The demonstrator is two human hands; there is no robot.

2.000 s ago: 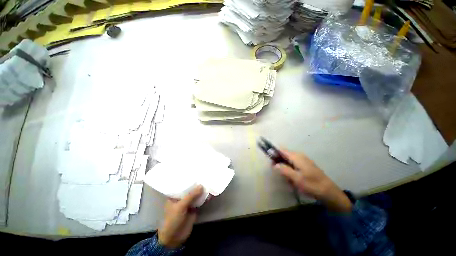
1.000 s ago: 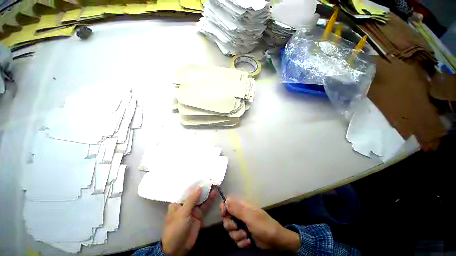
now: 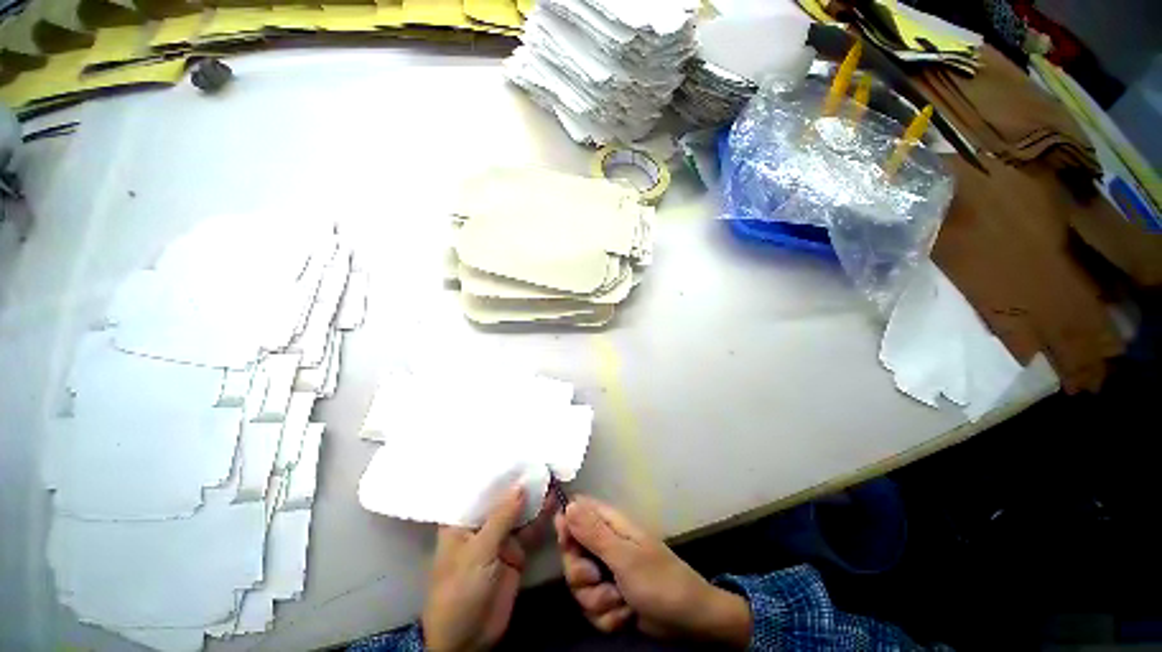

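A white cut panel (image 3: 446,478) lies at the table's near edge, over another white piece. My left hand (image 3: 478,573) grips its near edge, thumb on top. My right hand (image 3: 637,573) is closed around small dark thread snips (image 3: 561,494). The tips of the snips touch the panel's right-hand edge beside my left fingers. Most of the snips is hidden in my right hand. A fanned stack of white panels (image 3: 166,446) lies to the left. A pile of cream panels (image 3: 542,236) lies beyond the work.
A masking tape roll (image 3: 659,178) is behind the cream pile. A tall white stack (image 3: 605,64) stands at the back. Crinkled clear plastic (image 3: 892,242) covers a blue tray (image 3: 777,233) with yellow-handled tools (image 3: 844,79). Brown sheets (image 3: 1007,255) and a white piece (image 3: 943,338) are at the right.
My right hand has come from the right, away from the panel, to its edge with the snips. My left hand still holds the panel. The view has shifted to the right.
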